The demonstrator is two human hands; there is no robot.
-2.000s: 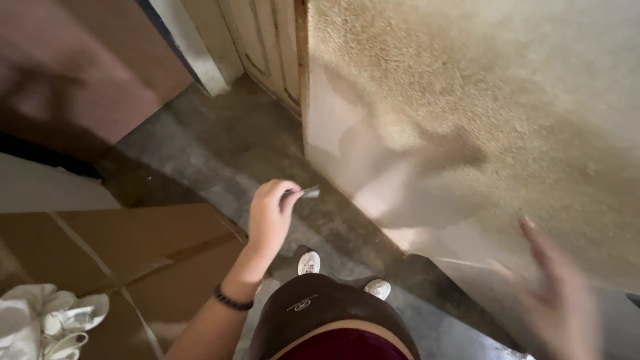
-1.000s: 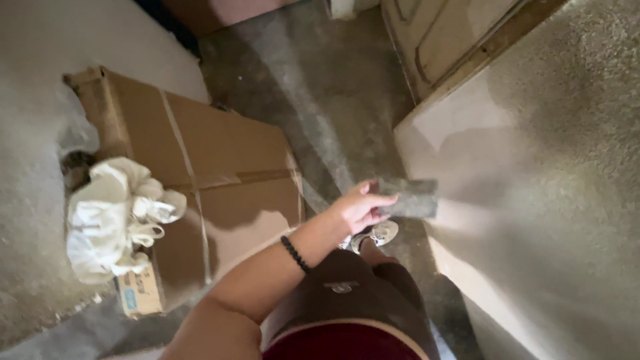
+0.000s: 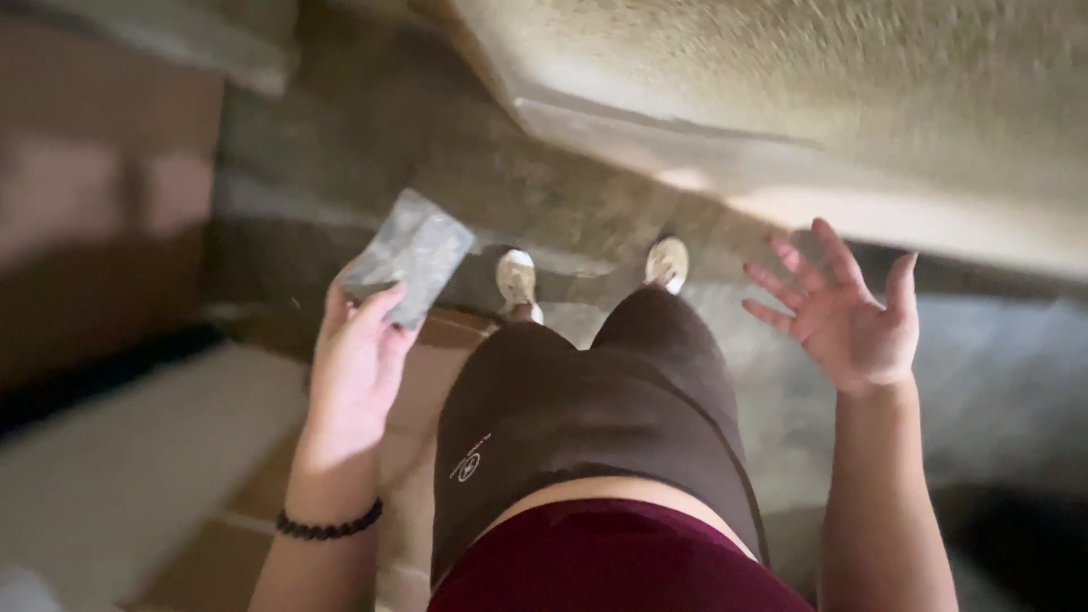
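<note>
A flat, greyish rectangular piece (image 3: 414, 255), its material not clear, is pinched between the thumb and fingers of my left hand (image 3: 361, 357). A dark beaded bracelet (image 3: 330, 527) circles my left wrist. My right hand (image 3: 850, 314) holds nothing; its palm faces up and its fingers are spread, out to the right beside the foot of the wall. Between the hands are my legs in dark shorts (image 3: 595, 408) and my light shoes (image 3: 516, 276) on the floor.
A rough plastered wall (image 3: 807, 76) slants along the upper right. Worn concrete floor (image 3: 365, 144) runs beneath me. Part of a cardboard box (image 3: 204, 561) lies at lower left, beside a pale surface (image 3: 144, 476). A pinkish panel (image 3: 102, 170) stands at far left.
The view has swung away from the box. My right hand, out of sight one second ago, is in view with its fingers spread. My left hand still holds the flat piece.
</note>
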